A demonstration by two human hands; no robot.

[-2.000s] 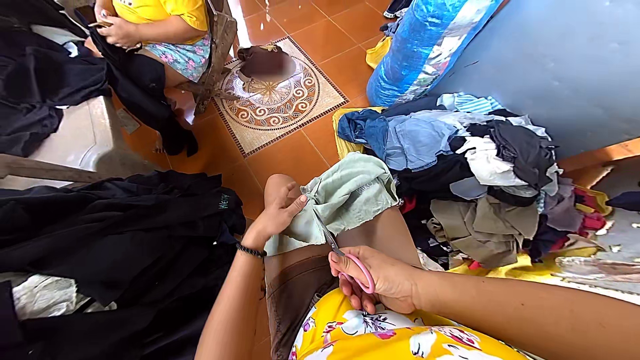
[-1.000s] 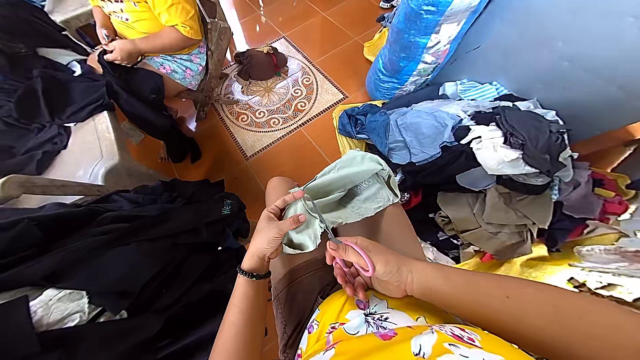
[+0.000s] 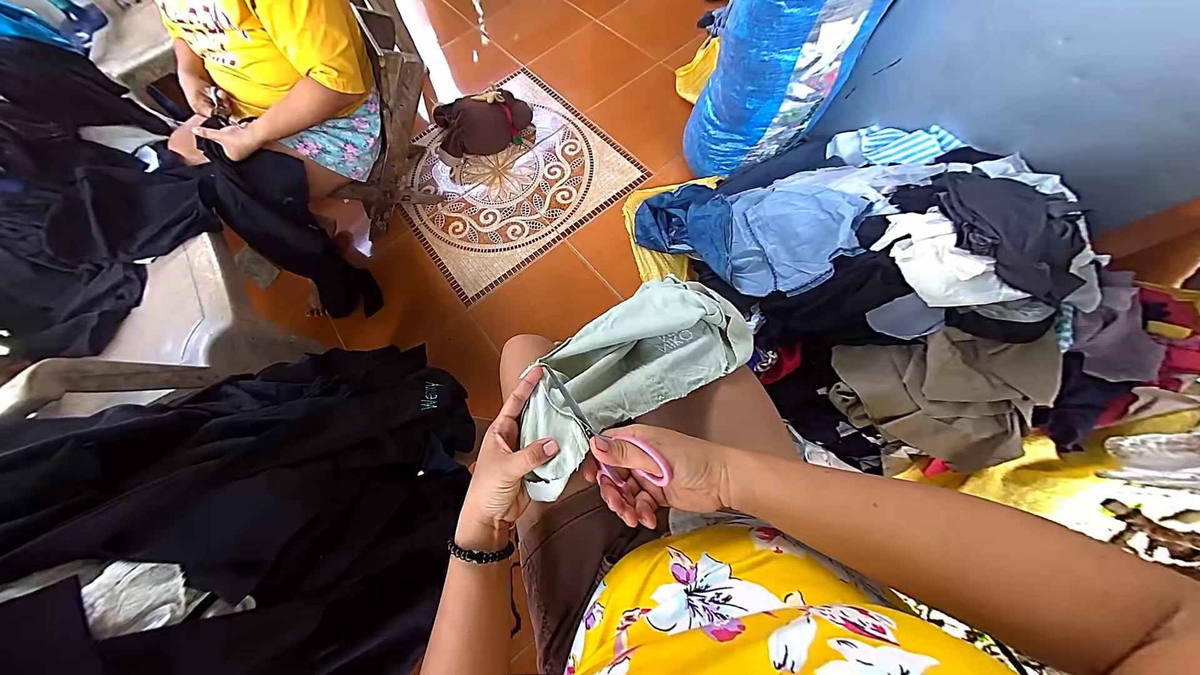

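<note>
My left hand grips the left end of a pale green piece of cloth, thumb on top, with a dark bead bracelet on that wrist. The cloth lies across my thigh and bears some lettering near its right end. In my right hand is a pair of scissors with pink handles. Their blades point up and left over the cloth's left part, close to my left fingers. Whether the blades are parted is hard to tell.
Black garments lie at the left, beside a pale plastic chair. A heap of mixed cloth stands at the right, near a blue woven sack. Another person sits at the upper left, holding black cloth. A brown bundle rests on the tiled floor.
My left hand has shifted its hold on the green cloth, whose left end now hangs down below my thumb. The scissors remain in my right hand.
</note>
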